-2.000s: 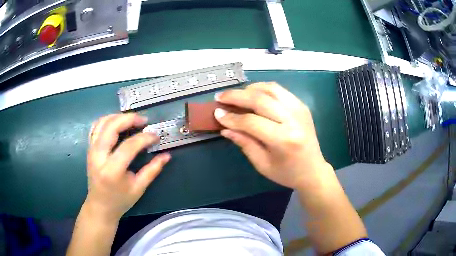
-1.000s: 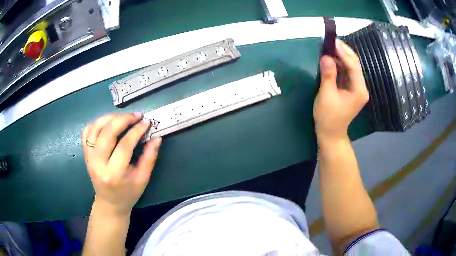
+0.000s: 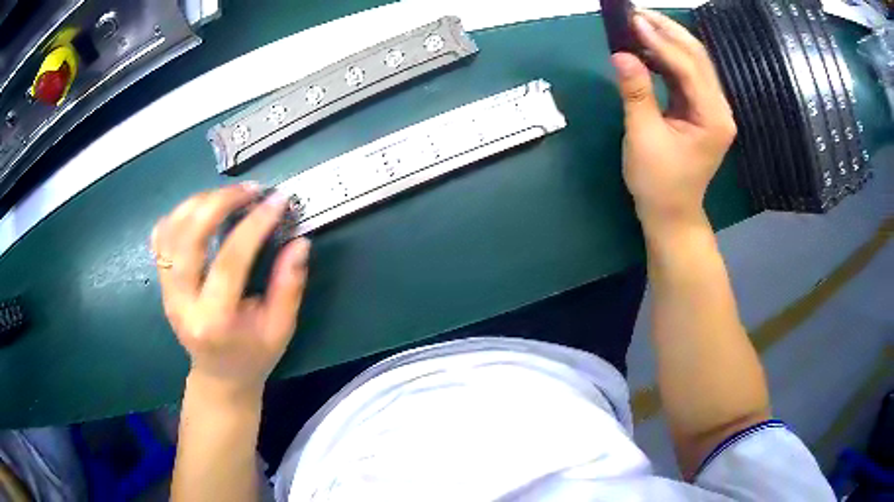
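A long grey metal panel (image 3: 422,157) lies on the green bench, tilted up to the right. My left hand (image 3: 230,270) is at its left end, fingers curved over and around the end; fingertips look to be touching or very near it. A second grey panel (image 3: 343,90) with a row of several round marks lies parallel beyond it. My right hand (image 3: 676,123) holds the dark reddish-brown block (image 3: 620,26) at the top, right of both panels; the block is cut off by the picture's edge.
A stack of dark ribbed panels (image 3: 784,103) stands on the bench right of my right hand. A machine with a red button on a yellow collar (image 3: 53,78) is at upper left. A white rail (image 3: 147,123) runs behind the panels. A small dark ribbed item (image 3: 10,316) sits at the left edge.
The brown block has left the near panel's face, moving right and away in my right hand. My left hand has stayed at the panel's left end. The view has shifted, showing less of the bench's far side.
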